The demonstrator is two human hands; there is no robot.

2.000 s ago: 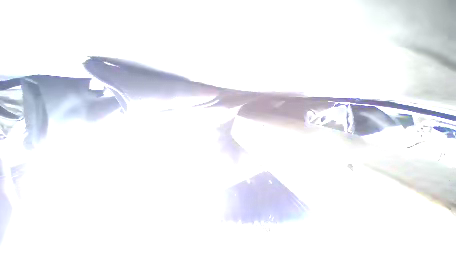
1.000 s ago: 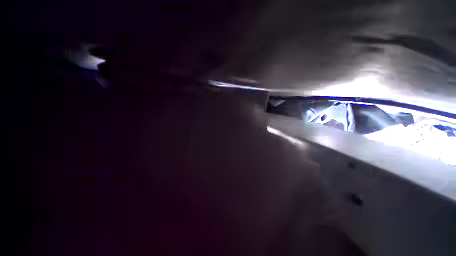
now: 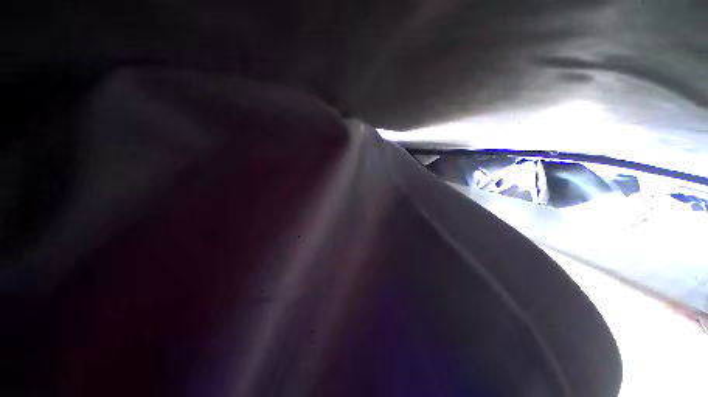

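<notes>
A dark cloth piece (image 3: 466,287) fills most of the left and centre of the view, very close to the camera. It has a rounded right edge with a thin pale line, perhaps a seam, running along it, and soft folds rise to a point near the centre. Its left part fades into near black. Neither of my hands can be seen; the cloth and the dark hide much of the view.
A smooth grey surface (image 3: 497,70) spans the top. A thin dark-blue line (image 3: 621,161) curves below it at right. A pale beam (image 3: 652,271) slants at the right, partly overexposed. Bright, crumpled-looking shapes (image 3: 570,184) show between them.
The glare over most of the view gave way to darkness. The dark cloth now shows folds and a rounded edge, reaches further right and covers much of the pale beam.
</notes>
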